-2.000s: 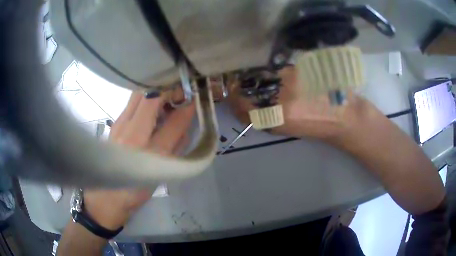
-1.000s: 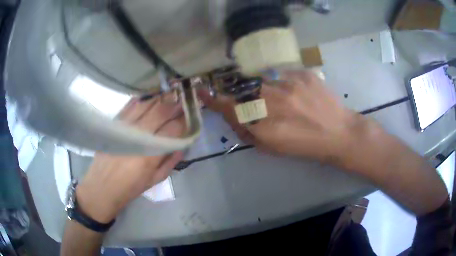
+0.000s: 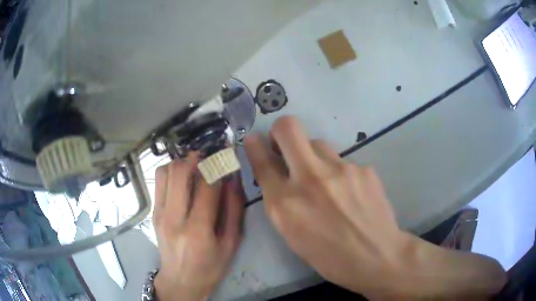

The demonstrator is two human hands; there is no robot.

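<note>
The small cream knob and dark metal parts of the needle area stand over my left fingertips. My left hand lies palm down, fingers forward and close together, tips partly hidden under these parts. My right hand lies right of the needle area, with thumb and index tips near the bed and fingers bent. A pale bluish strip shows between the hands; I cannot tell if it is fabric or plate. Whether either hand grips anything is hidden.
The large machine head fills the upper left. A curved metal guard and ribbed knob are left. White pieces lie left. A round holed disc, brown patch and lit phone are beyond and right.
The view has shifted, so the machine head sits further left and the disc and brown patch show fully. My right hand is now clear of the knobs. The thin pale rod no longer shows.
</note>
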